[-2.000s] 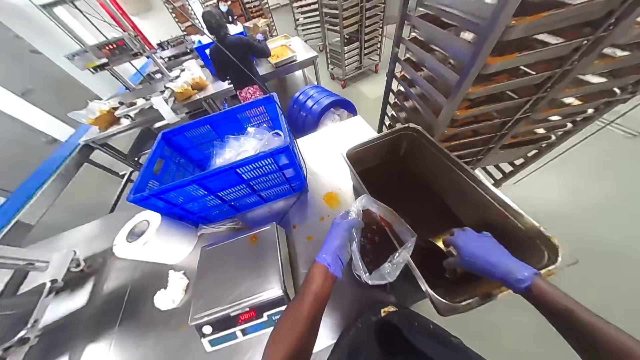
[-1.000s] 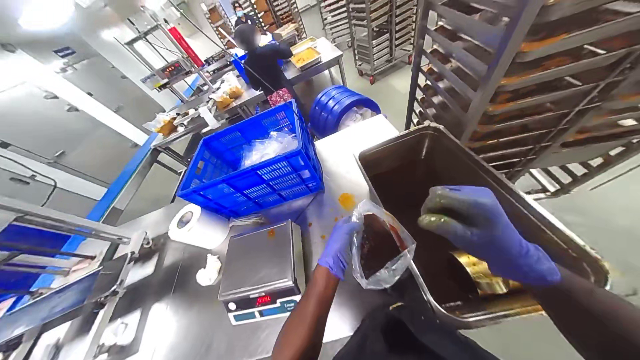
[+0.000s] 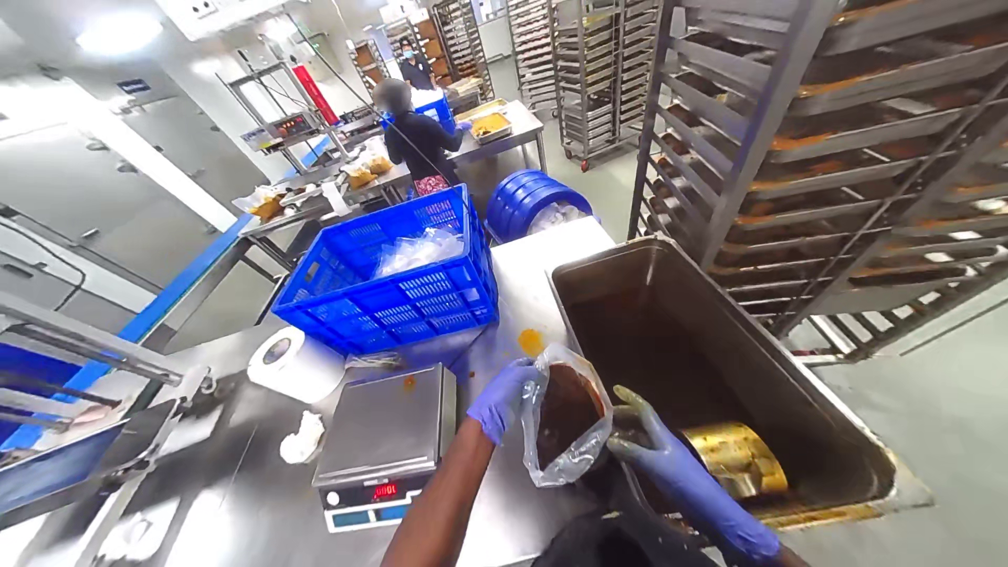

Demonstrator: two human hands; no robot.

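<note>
My left hand point(image 3: 504, 400), in a purple glove, grips the rim of a clear plastic bag point(image 3: 568, 417) with dark brown contents. At the bag's right edge is my right hand point(image 3: 657, 441), also gloved, its fingers apart and smeared with residue; whether it touches the bag is unclear. A deep metal tub point(image 3: 839, 405) with dark brown contents stands at the right, a shiny metal vessel point(image 3: 736, 458) lying inside it. Left of the bag is a digital bench scale point(image 3: 384, 429) with its red display lit and nothing on its platform.
A blue plastic crate point(image 3: 394, 307) holding clear bags stands behind the scale. Left are a white roll point(image 3: 295, 364) and a crumpled white wipe point(image 3: 302, 438). A tray rack point(image 3: 787, 150) rises beyond the tub. Further back are blue lids or tubs point(image 3: 535, 201) and a person point(image 3: 417, 138) at another table.
My right hand has let go of the metal vessel in the tub and moved left to the bag's edge. My left hand still holds the bag.
</note>
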